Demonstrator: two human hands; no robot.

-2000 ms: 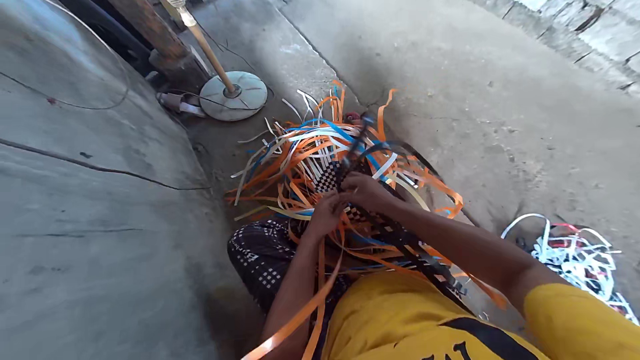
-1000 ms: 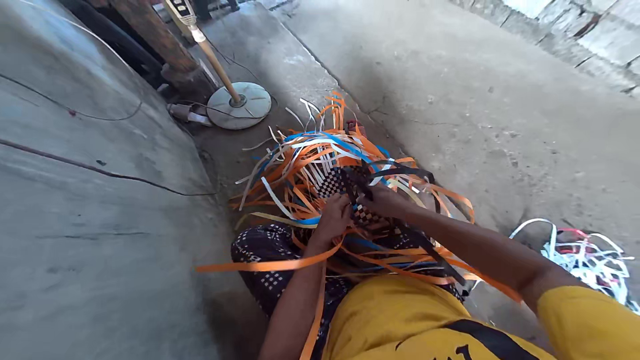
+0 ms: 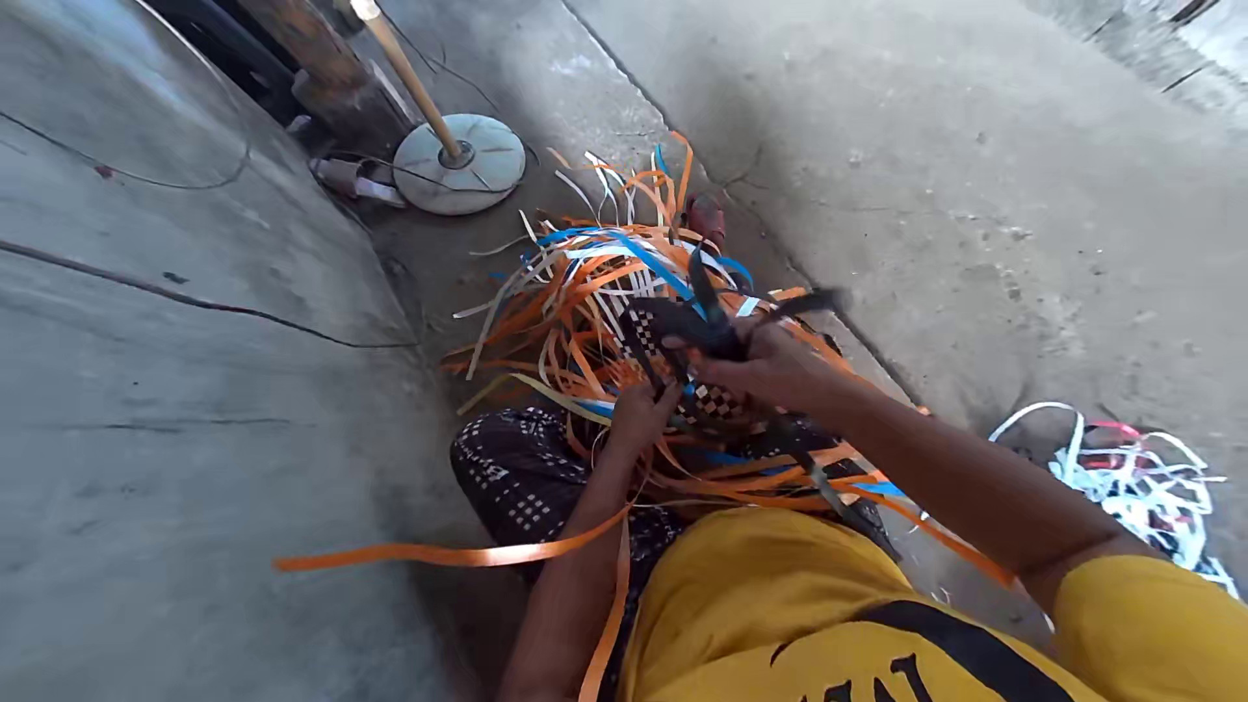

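A woven piece with a black-and-light checkered pattern (image 3: pixel 716 400) lies over my lap, with long loose orange, blue and white strips (image 3: pixel 624 255) fanning out around it. My right hand (image 3: pixel 765 369) is closed on a bundle of black strips (image 3: pixel 704 327) above the weave; their ends stick up and to the right. Lower and to the left, my left hand (image 3: pixel 642 414) pinches at the weave's near left edge, by a dark strip. What exactly lies between its fingertips is too small to tell. One orange strip (image 3: pixel 439 556) runs leftward across my left forearm.
A concrete wall (image 3: pixel 195 390) rises close on the left. Ahead stands a pole on a round white base (image 3: pixel 460 164), beside a sandal (image 3: pixel 356 182) and thin cables. A heap of white strips (image 3: pixel 1136 478) lies on the concrete floor (image 3: pixel 926 195) to the right.
My right hand now grips a raised bundle of black strips; a second ago it was lower, beside the weave. My hands have moved further apart.
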